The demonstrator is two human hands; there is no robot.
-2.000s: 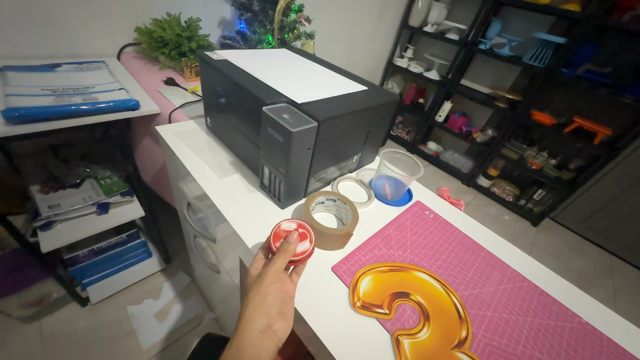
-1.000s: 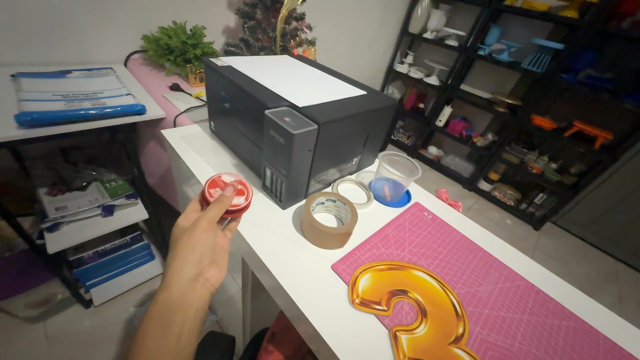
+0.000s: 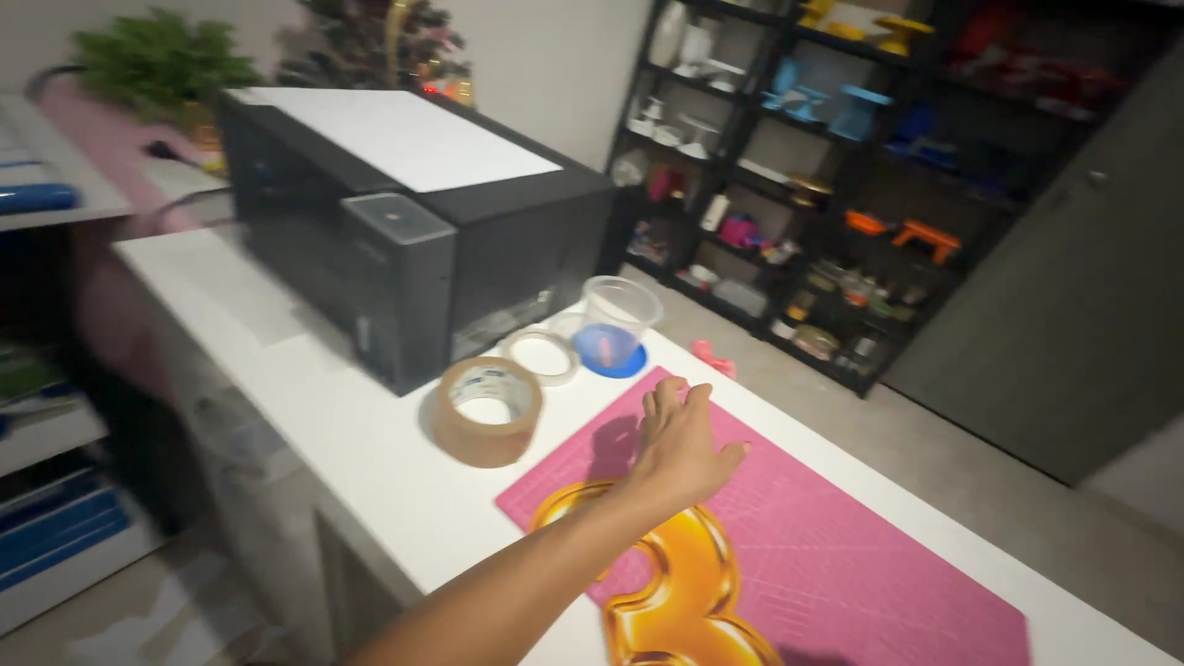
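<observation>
My left hand (image 3: 683, 449) reaches over the pink cutting mat (image 3: 832, 546), palm down, fingers bent and apart, with nothing seen in it. Beneath my forearm lies a shiny gold number-3 shape (image 3: 689, 573), partly covered by the arm. A roll of brown packing tape (image 3: 487, 413) stands left of the hand on the white table. Behind it are a narrower white tape roll (image 3: 541, 356) and a clear plastic cup (image 3: 622, 310) at a blue round lid or base (image 3: 610, 351). My right hand is out of view.
A black printer (image 3: 527, 236) with a white sheet (image 3: 407, 139) on top occupies the table's far left part. Past the table's far edge stand black shelves (image 3: 731, 166) with colourful items. A green plant (image 3: 162, 69) and a power plug (image 3: 162, 150) are behind the printer.
My left hand has moved right, from the table's near left edge to over the pink mat. It held a round red-and-white item earlier; that item is no longer in view.
</observation>
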